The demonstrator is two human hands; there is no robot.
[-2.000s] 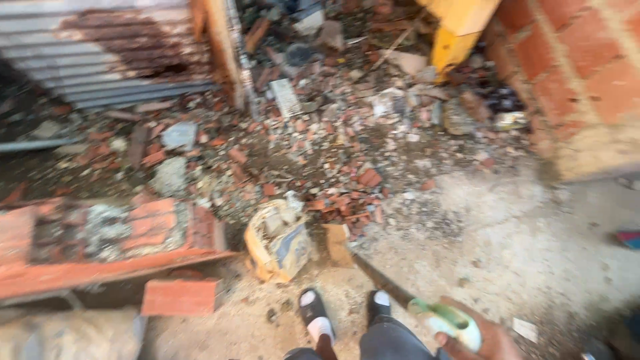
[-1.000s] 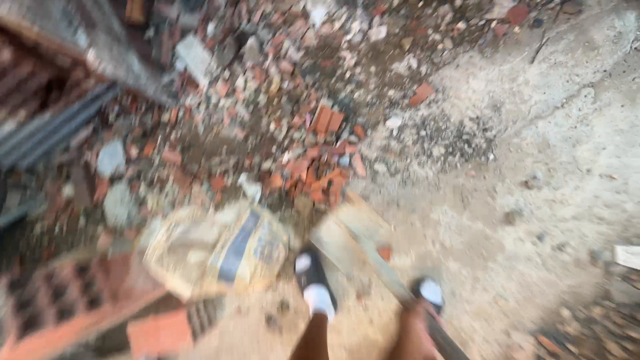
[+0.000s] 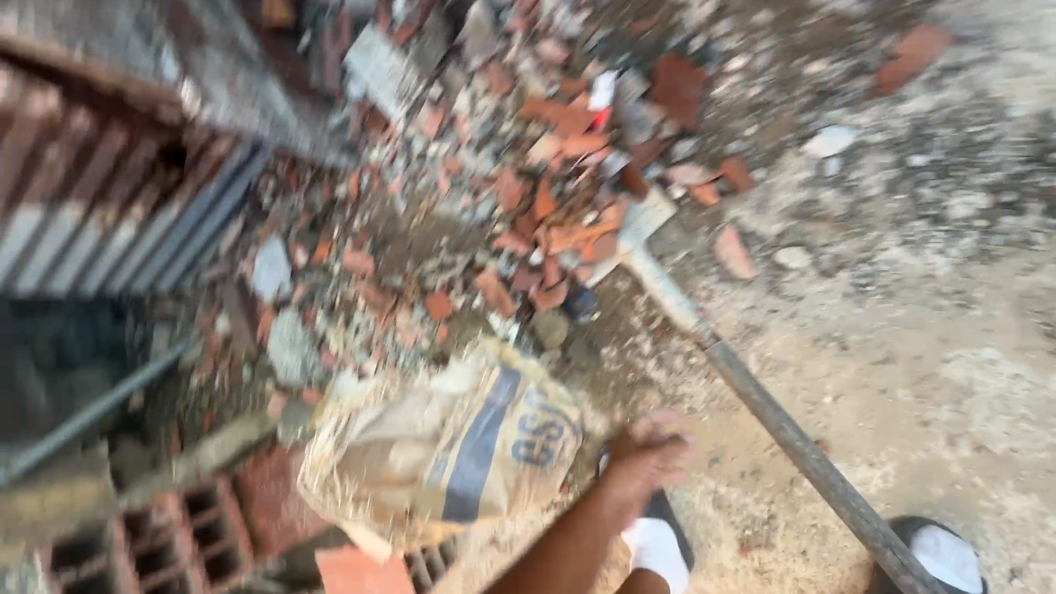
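A shovel [image 3: 804, 450] slants from the lower right edge up to the brick rubble [image 3: 577, 231], its pale blade partly among the broken pieces. My left hand [image 3: 656, 450] reaches in from the bottom, blurred, with loosely spread fingers and nothing visible in it. It is between the woven sack [image 3: 445, 462] and the shovel's shaft, apart from the shaft. The sack lies crumpled on the ground, with a blue stripe and printed lettering, its mouth partly spread. My right hand is outside the frame, so its hold on the shaft's far end cannot be seen.
Hollow clay bricks [image 3: 148, 536] lie at the lower left, near a metal pipe [image 3: 99, 412]. Corrugated metal sheets [image 3: 124, 190] stand at the upper left. My feet, in dark sandals and white socks [image 3: 945, 557], are on the concrete floor [image 3: 932, 371] at the bottom.
The shovel's blade has moved from the floor near my feet to the edge of the brick rubble. My left hand has come into view beside the sack. The view is closer to the rubble.
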